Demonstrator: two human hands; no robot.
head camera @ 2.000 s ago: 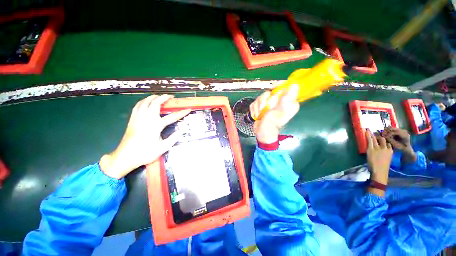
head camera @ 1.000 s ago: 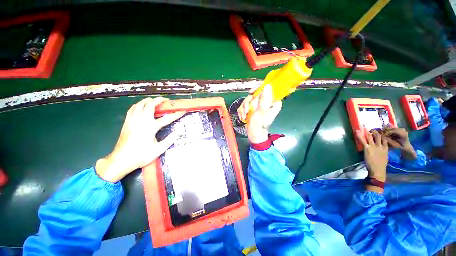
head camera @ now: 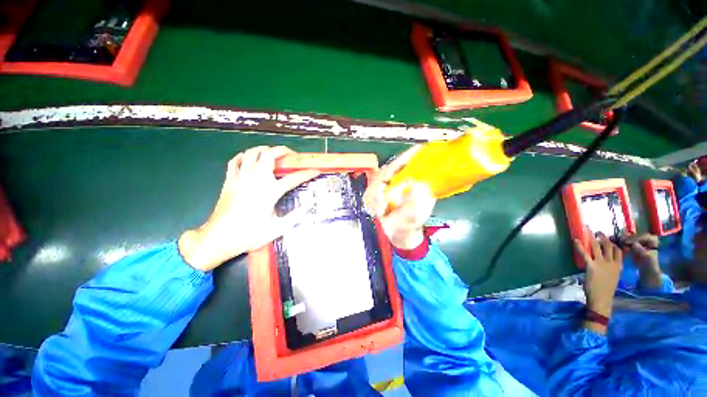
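An open tablet unit (head camera: 333,271) with a white middle lies in a red frame (head camera: 267,310) on the bench in front of me. My left hand (head camera: 246,208) lies on the frame's upper left corner, thumb and fingers spread over the tablet's upper part. My right hand (head camera: 403,203) is closed around a yellow electric screwdriver (head camera: 453,164), held tilted at the frame's upper right edge. The fingers hide its tip, so contact with the tablet cannot be told. A black cord (head camera: 554,130) leaves its rear end.
Red-framed tablets (head camera: 474,66) lie on the green conveyor behind a worn white-edged strip (head camera: 194,116). A neighbouring worker's hands (head camera: 605,267) are at another framed tablet (head camera: 601,213) on the right. A red frame edge (head camera: 9,229) shows at far left.
My right hand and the screwdriver have moved from the round dark dish to the tablet's upper right edge. The whole view has shifted. My left hand stays on the frame.
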